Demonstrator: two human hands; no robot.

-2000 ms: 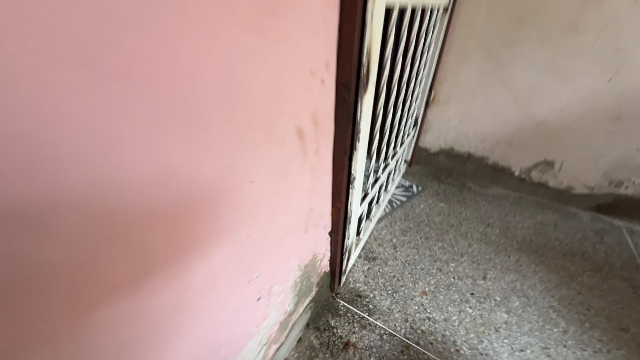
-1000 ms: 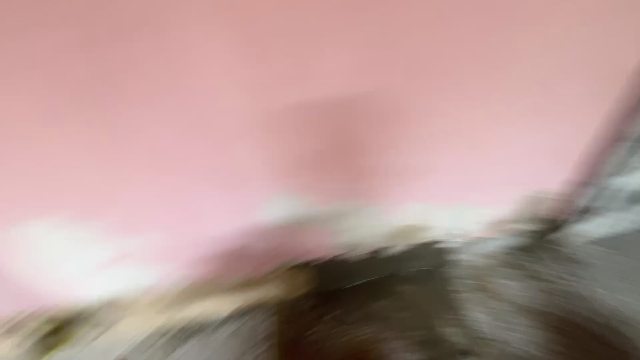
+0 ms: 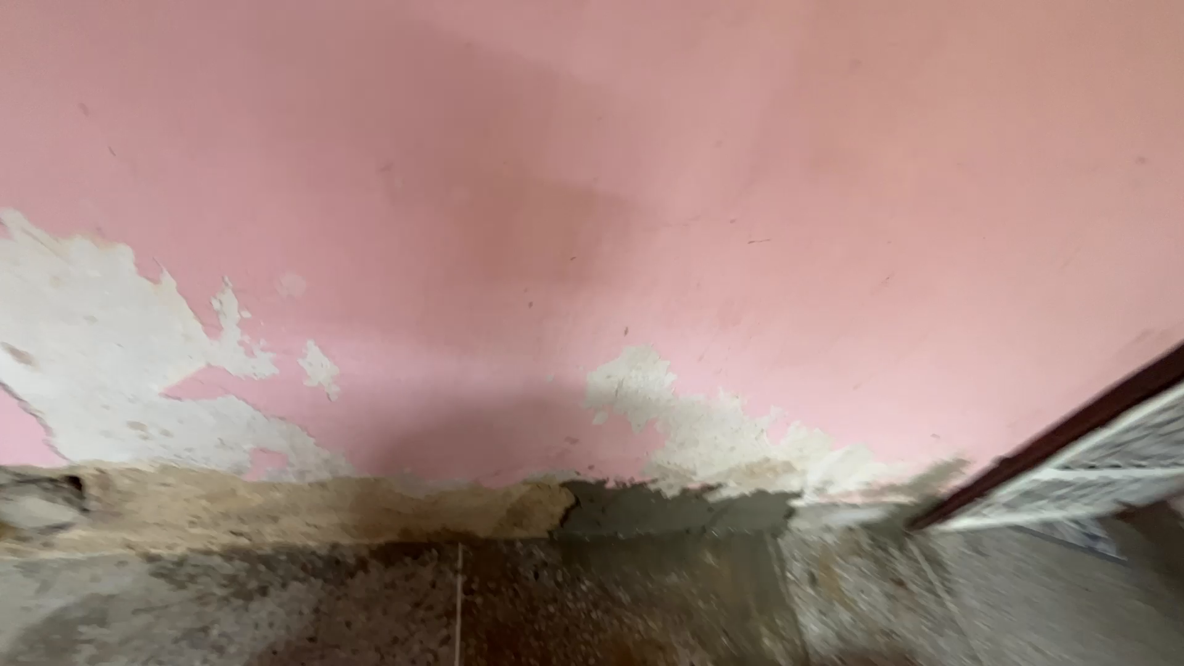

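Observation:
Neither my left hand nor my right hand is in view. A pink painted wall point(image 3: 518, 203) fills most of the head view. Its paint has peeled low down, baring a large whitish patch point(image 3: 120, 351) at the left and another whitish patch point(image 3: 721, 435) right of the middle. Along the wall's foot runs a rough tan plaster strip point(image 3: 277, 509), which meets a dark grey cement patch point(image 3: 666, 511).
A speckled stone floor point(image 3: 592, 601) with thin joint lines lies along the bottom. At the right, a dark brown door frame point(image 3: 1064, 435) slants beside a white metal grille point(image 3: 1110, 453). The plaster strip has a hole point(image 3: 69, 486) at far left.
The view has swung left and down to the wall's foot. The grille and frame, near the middle two seconds ago, now stand at the right edge.

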